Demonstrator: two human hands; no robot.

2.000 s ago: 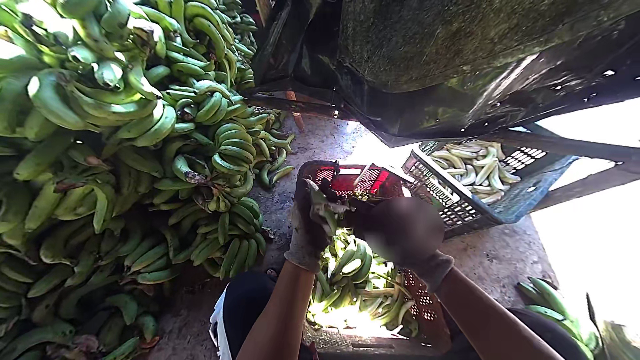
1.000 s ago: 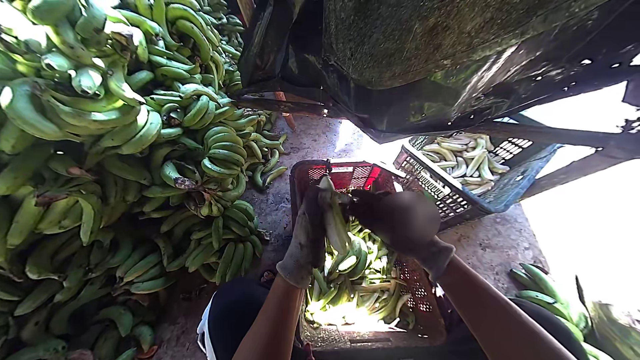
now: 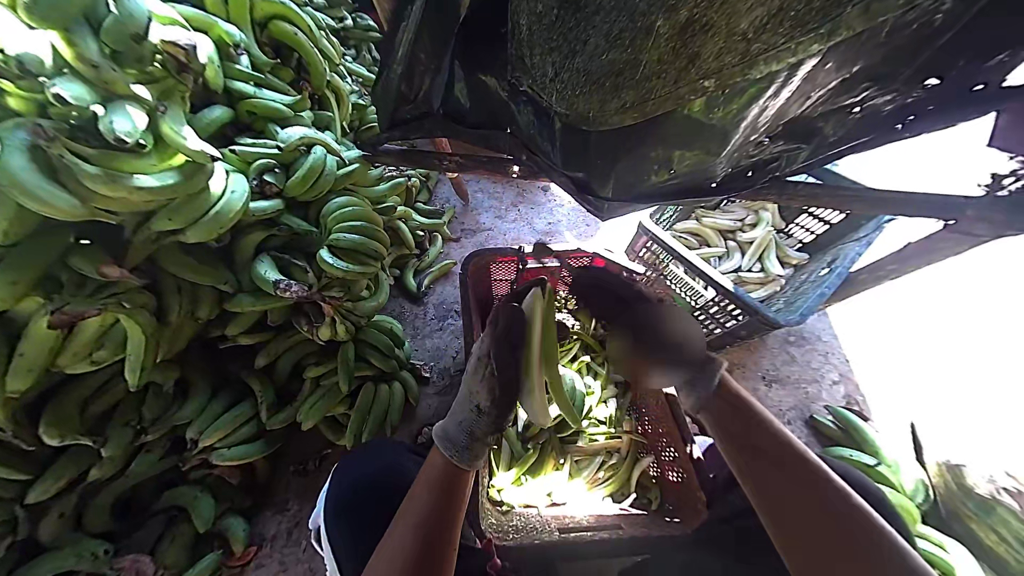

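Note:
My left hand point(image 3: 494, 368), in a stained work glove, is closed around a partly peeled green banana or plantain point(image 3: 538, 360), held upright over a red plastic crate point(image 3: 672, 456). A strip of green peel point(image 3: 560, 360) hangs away from the pale flesh on its right side. My right hand point(image 3: 652, 336), gloved too, is beside the fruit's upper end; blur and shadow hide its fingers and whatever they may hold. Green peels point(image 3: 592, 448) and some green fruit lie in the crate below both hands.
A large heap of green banana or plantain bunches point(image 3: 352, 232) rises at left. Beyond the red crate, a dark crate point(image 3: 720, 296) holds peeled fruit point(image 3: 748, 240). Black plastic sheeting point(image 3: 640, 152) hangs ahead over wooden poles. More green fruit point(image 3: 872, 456) lies at lower right.
The fruit in my left hand now shows a wide pale side and a loosened peel strip. My right hand has moved slightly away from my left since the earliest frame.

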